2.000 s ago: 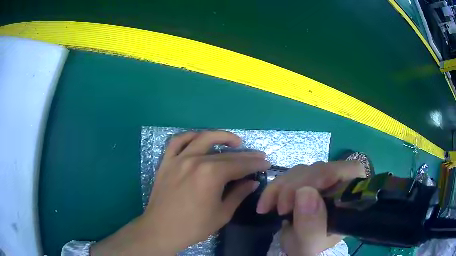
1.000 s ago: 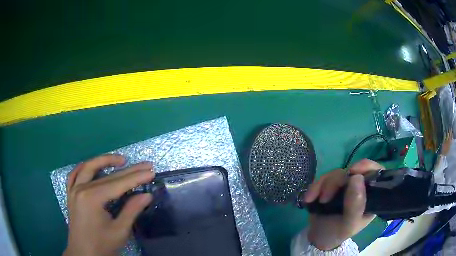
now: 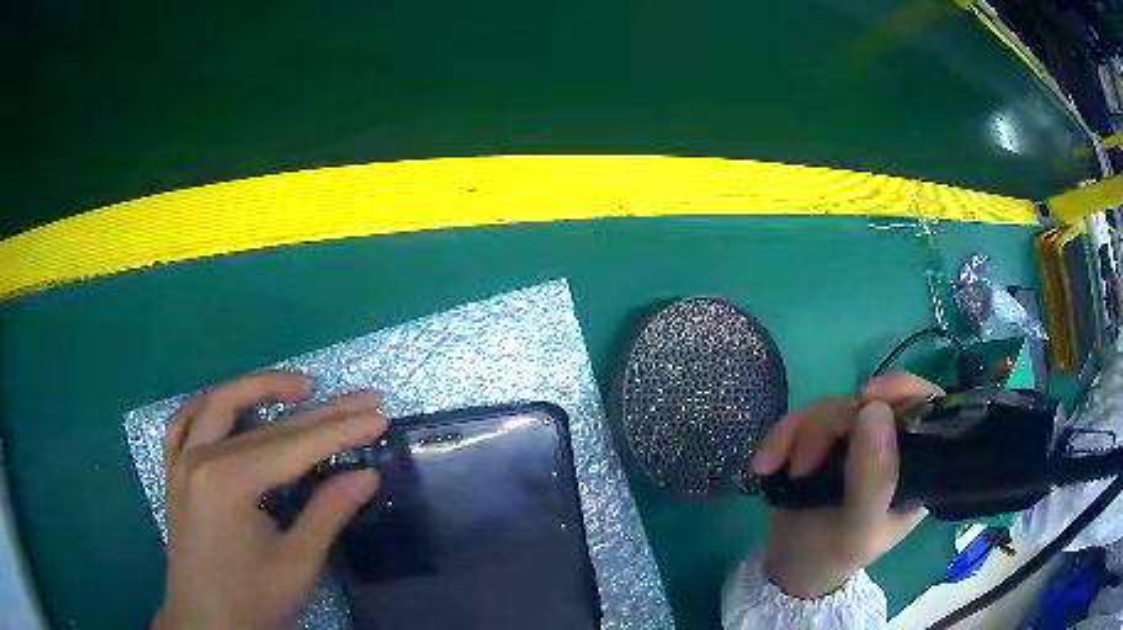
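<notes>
The flat black phone housing (image 3: 487, 517) lies on the silvery mat (image 3: 456, 351), its lower part cut off by the bottom edge. My left hand (image 3: 265, 492) grips its upper left corner between thumb and fingers. My right hand (image 3: 837, 492) is closed around the black electric screwdriver (image 3: 973, 458), held roughly level with its tip pointing left. The tip is at the lower right rim of the round screw dish (image 3: 700, 396), which has speckled, glittering contents. Whether a screw sits on the tip cannot be told.
The green controller box (image 3: 1004, 364) with a black cable stands at the right, beside a crinkled clear plastic bag (image 3: 989, 302). A yellow-framed tray (image 3: 1065, 295) is at the far right. A yellow edge strip (image 3: 517, 187) runs across, with the dark green belt (image 3: 493, 74) beyond it.
The view has swung right since the first frame. My right hand has moved the screwdriver from the housing to the screw dish. My left hand stays on the housing.
</notes>
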